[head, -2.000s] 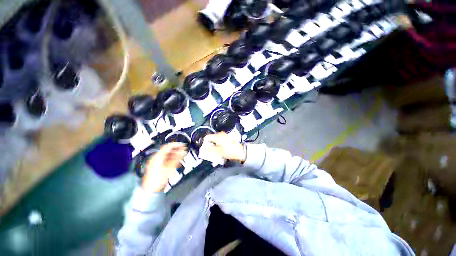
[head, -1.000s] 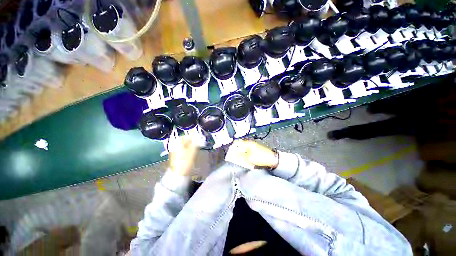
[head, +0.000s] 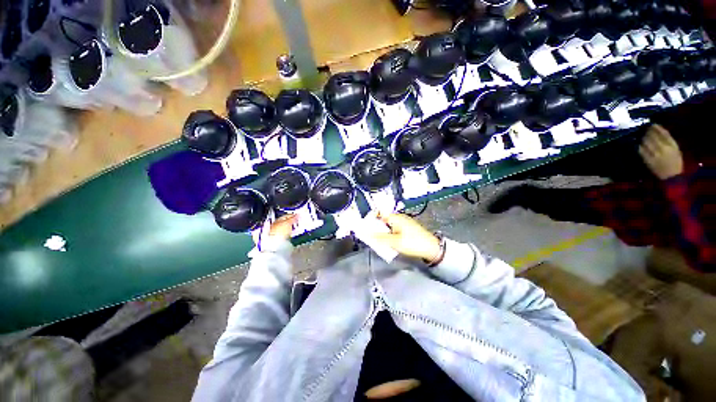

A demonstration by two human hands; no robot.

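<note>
Two long rows of security cameras (head: 332, 191), black ball heads on white bases, run from the centre to the upper right. My left hand (head: 276, 231) is low at the white bases near the left end of the front row. Its fingertips are partly hidden, and I cannot tell whether they grip anything. My right hand (head: 411, 238) holds a small white label sheet (head: 377, 239) between thumb and fingers, just in front of the front row's bases.
A dark purple cloth (head: 182, 182) lies on the green mat (head: 118, 235) left of the rows. Bagged cameras (head: 86, 67) stand on the brown board (head: 235, 59). A person's hand (head: 661, 151) and checked sleeve are at the right. Cartons (head: 565, 302) are at the lower right.
The view has swung and steadied. My left hand has moved among the front bases at the left end. The white sheet in my right hand shows more fully now. Another person's hand has come into view.
</note>
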